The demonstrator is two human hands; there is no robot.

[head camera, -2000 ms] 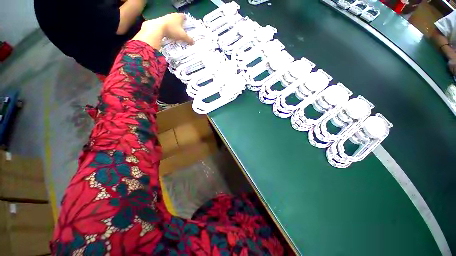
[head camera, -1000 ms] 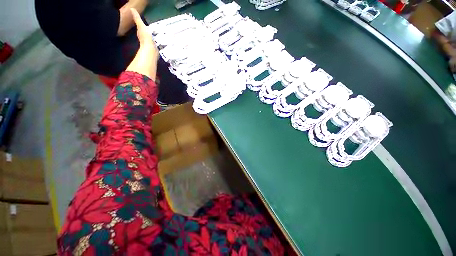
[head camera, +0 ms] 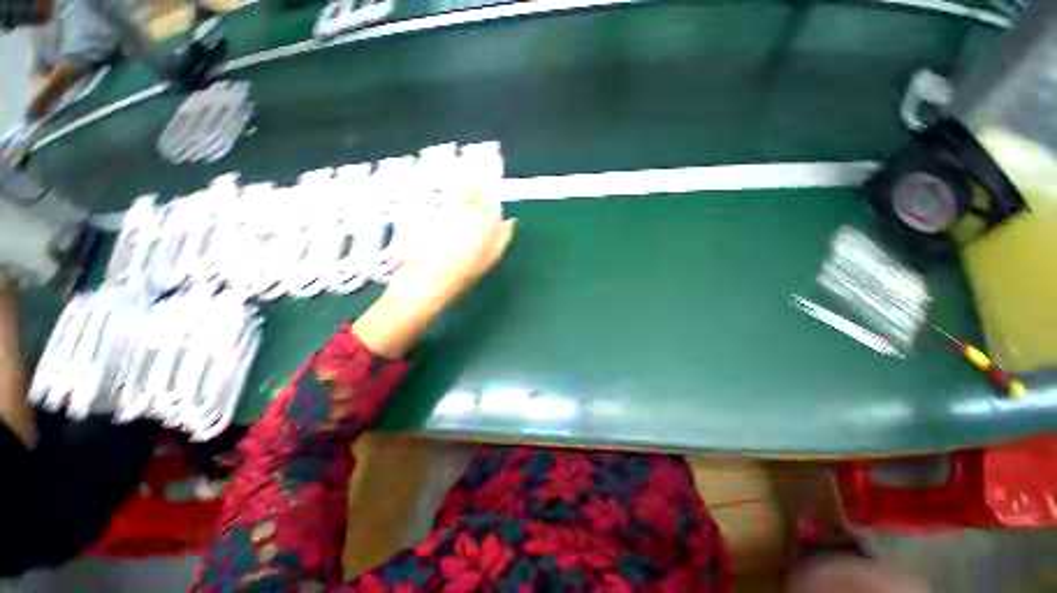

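Note:
A long row of white plastic loop frames (head camera: 278, 226) lies across the green bench, overlapping. A second group of the same frames (head camera: 151, 353) lies nearer the bench edge at the left. My left hand (head camera: 458, 249) is at the right end of the long row, with its fingers bent onto the last white plastic frame (head camera: 473, 171); the hand hides that frame's lower part, and the view is blurred. A blurred, skin-coloured shape at the bottom edge looks like my right hand (head camera: 860, 576), low beside the bench and cut off; its fingers cannot be made out.
A pile of thin strips (head camera: 872, 284), loose strips (head camera: 846, 324) and a red and yellow screwdriver (head camera: 985, 365) lie at the right. A black fan (head camera: 933, 197) stands behind them, beside a yellow block (head camera: 1020, 272). More frames (head camera: 206, 122) lie farther back. Another worker's arm (head camera: 12, 359) is at the left.
The view has swung to the right, bringing in the fan and strips. My left hand has moved from beside the left group to the right end of the long row.

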